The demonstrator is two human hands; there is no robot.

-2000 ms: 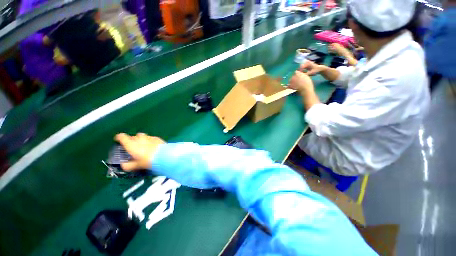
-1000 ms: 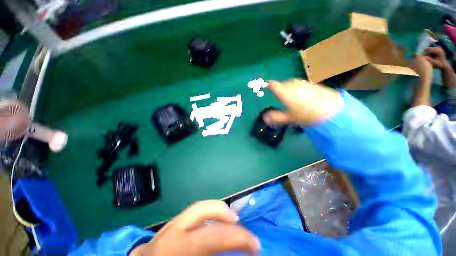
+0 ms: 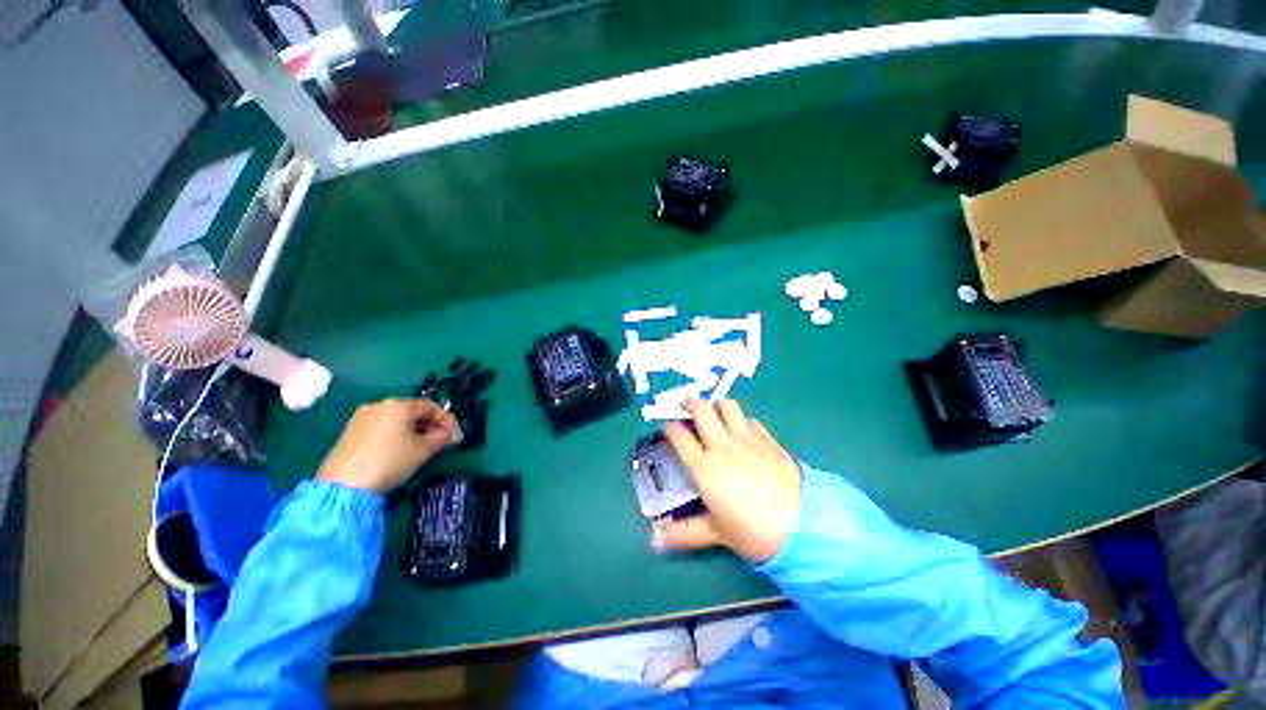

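Observation:
My right hand (image 3: pixel 736 479) grips a black unit (image 3: pixel 664 476) on the bench, its grey face up, just below the pile of white strips (image 3: pixel 687 364). My left hand (image 3: pixel 389 441) is at the near edge of a heap of small black parts (image 3: pixel 465 388), thumb and fingertips together; whether a part is between them cannot be told. One black unit (image 3: pixel 574 375) lies left of the strips. Another unit (image 3: pixel 461 529) lies below the left hand. A third unit (image 3: pixel 986 388) lies at the right. White round pads (image 3: pixel 816 294) lie right of the strips.
Two black units stand farther back, one near the middle (image 3: pixel 691 192) and one with crossed white strips (image 3: pixel 977 149). An open cardboard box (image 3: pixel 1076 222) lies at right. A pink fan (image 3: pixel 190 322), blue dispenser (image 3: pixel 215 520) and flattened cardboard (image 3: pixel 83 527) are at left.
The view has swung left and down. My right hand has come down from the right onto a unit below the strips. My left hand has moved from the bench's front edge to the black parts.

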